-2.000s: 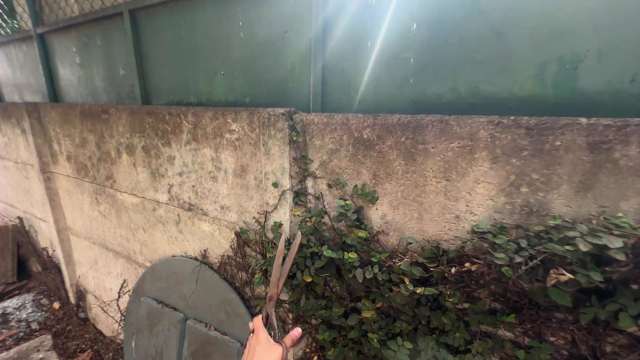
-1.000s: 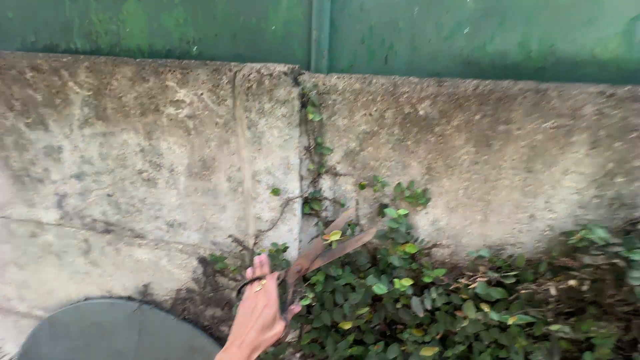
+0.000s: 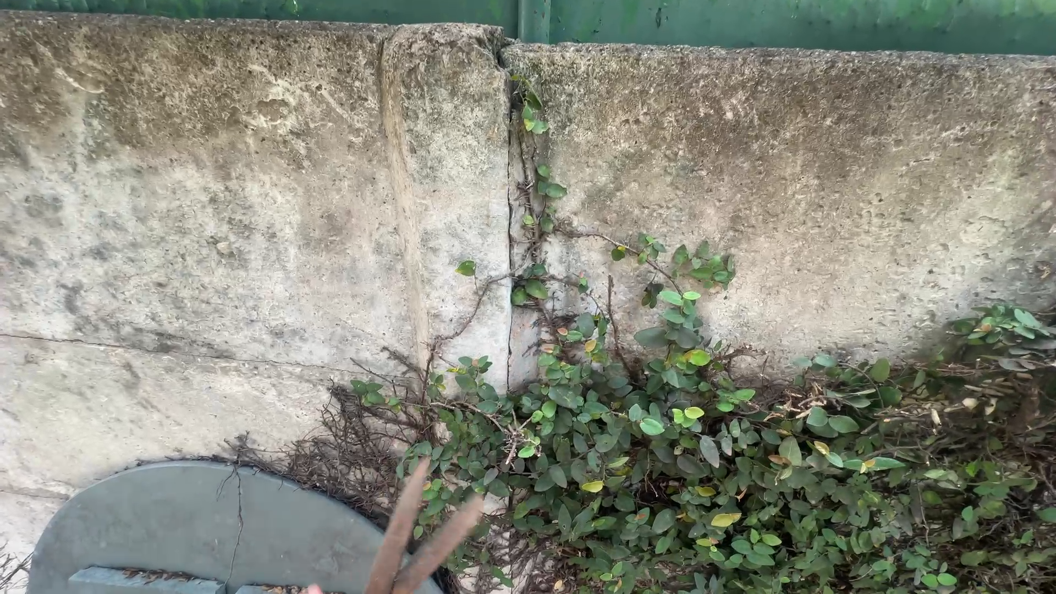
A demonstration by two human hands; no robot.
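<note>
A rusty pair of shears (image 3: 404,540) rises from the bottom edge, its two blades apart and pointing up and slightly right. Of my left hand (image 3: 313,589), only a fingertip shows beside the blades; its grip on the handles is below the frame. Just past the blade tips, a leafy creeper (image 3: 577,429) spreads over the lower wall, with thin stems climbing the joint. My right hand is out of sight.
Behind everything stands a weathered concrete wall (image 3: 247,206), topped by green metal panels (image 3: 742,25). A rounded grey board (image 3: 165,511) leans at the lower left, near dry, bare twigs (image 3: 355,445).
The shears and my left hand, raised against the creeper one second ago, have dropped to the bottom edge, with the hand mostly out of frame. The view has shifted closer to the wall.
</note>
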